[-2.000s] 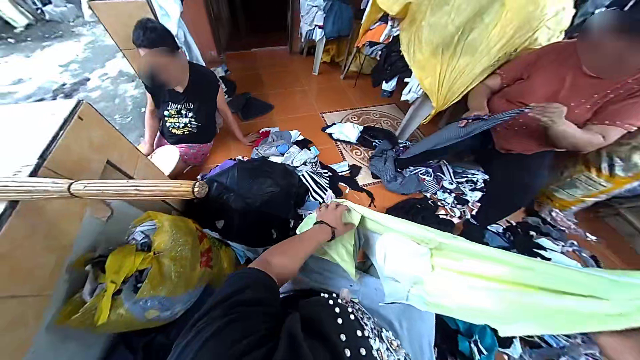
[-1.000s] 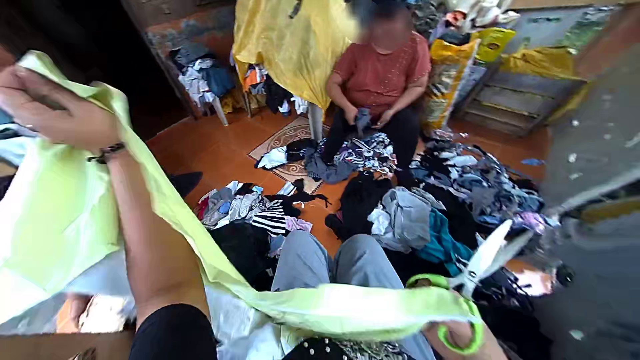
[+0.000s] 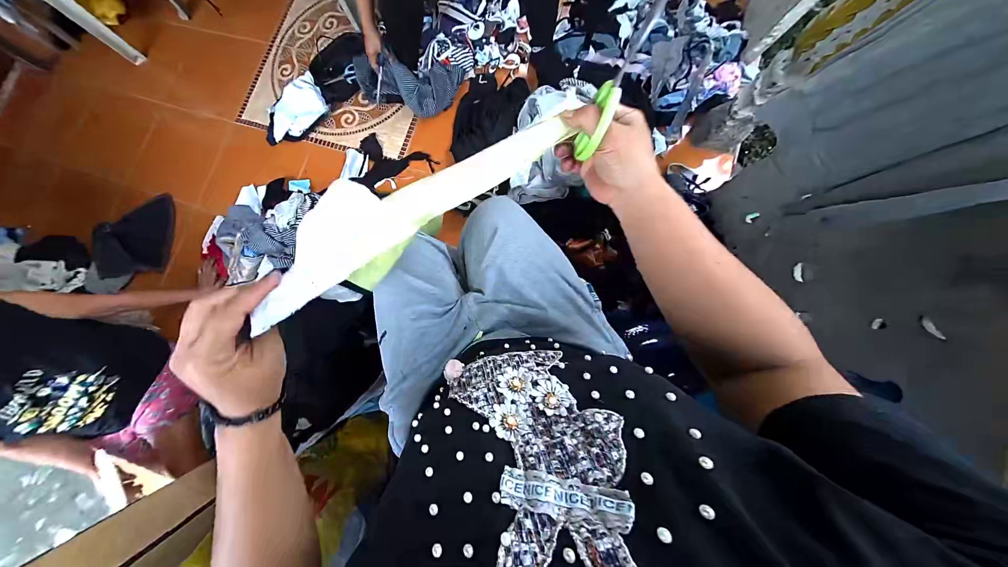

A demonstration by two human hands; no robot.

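A pale yellow-green cloth [image 3: 441,189] is stretched slantwise above my lap. My left hand [image 3: 232,346], with a dark bracelet at the wrist, grips its lower left end between thumb and fingers. At the upper right, my right hand [image 3: 610,146] holds the other end together with green-handled scissors [image 3: 602,118]. Their blades point up and away, blurred against the clothes behind. The cloth's left part is wider and looks almost white in the glare.
Heaped clothes [image 3: 268,228] lie left of my knees, and more garments [image 3: 677,63] cover the floor at upper right. A co-worker's hand [image 3: 372,47] is over a patterned mat [image 3: 315,31]. Another person [image 3: 71,370] sits at left. A grey wall [image 3: 890,260] stands at right.
The cloth, hanging loosely across my knees a second ago, is now drawn straight between my hands. My right hand with the scissors has risen beyond my knees. The view has tilted down.
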